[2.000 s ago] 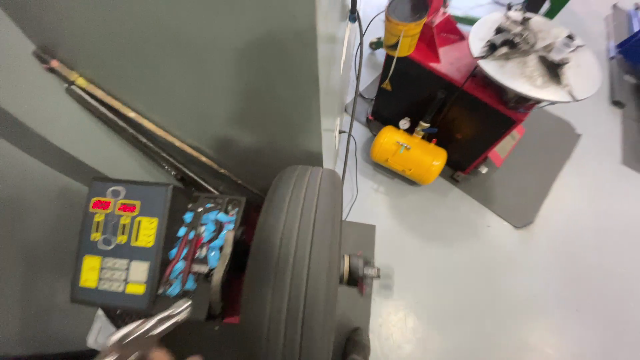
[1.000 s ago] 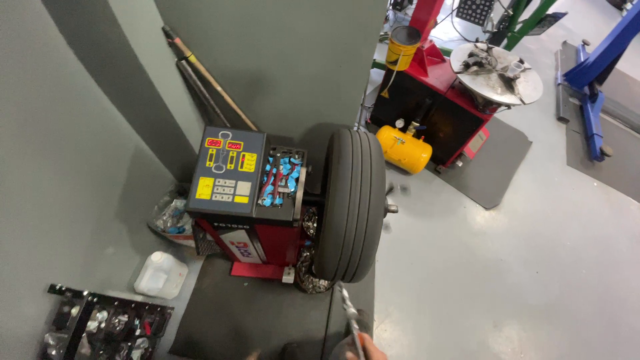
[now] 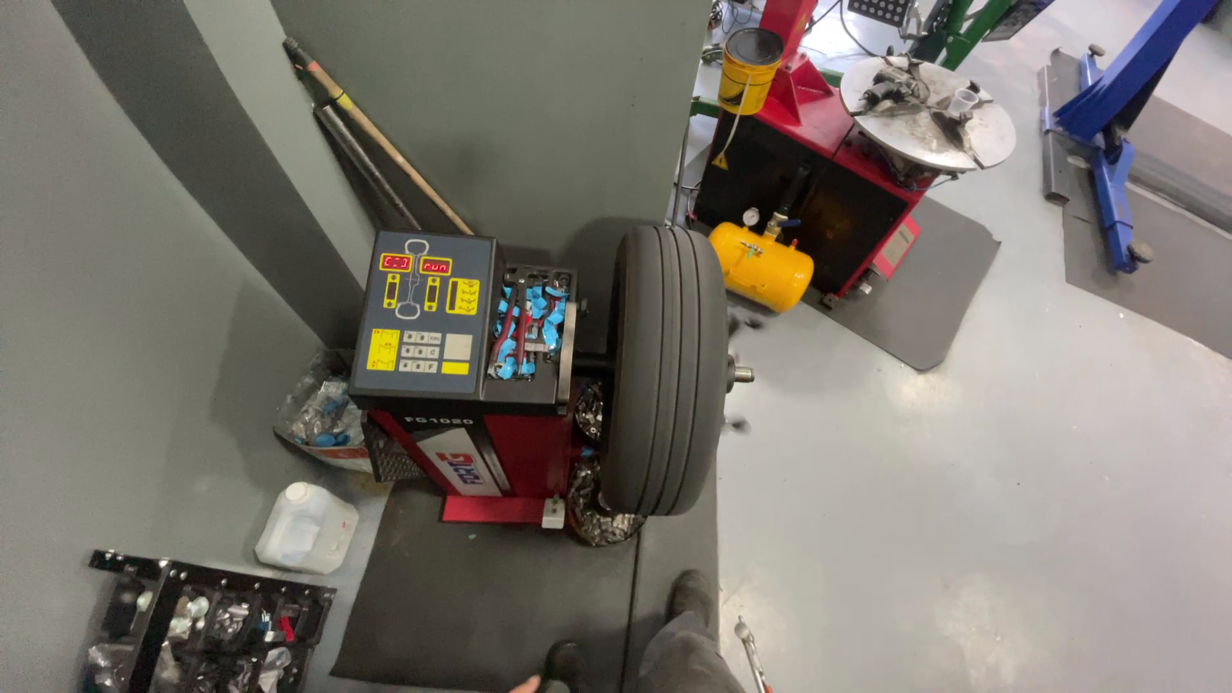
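A tire on a wheel (image 3: 671, 371) is mounted on the shaft (image 3: 741, 374) of a red and black wheel balancer (image 3: 527, 448). Blurred dark knobs beside the shaft show that it is turning. The control panel (image 3: 423, 318) has lit red displays. Beside the panel, a tray (image 3: 572, 356) holds wheel weights with blue backing (image 3: 529, 332). Only a fingertip of my left hand (image 3: 525, 685) shows at the bottom edge, its hold hidden. Further right, a metal hand tool (image 3: 749, 653) juts up from below; my right hand is out of view.
A white plastic jug (image 3: 308, 529), a bag (image 3: 327, 414) and a black parts organizer (image 3: 207, 626) lie at left. Long bars (image 3: 385, 144) lean against the wall. A tire changer (image 3: 808, 154) with a yellow air tank (image 3: 762, 268) stands behind. My shoes (image 3: 690, 595) are near the black mat (image 3: 481, 587).
The view has drawn back and up from the balancer. The metal tool was in a hand near the panel, then below the tire; it now shows at the bottom edge, right of my legs.
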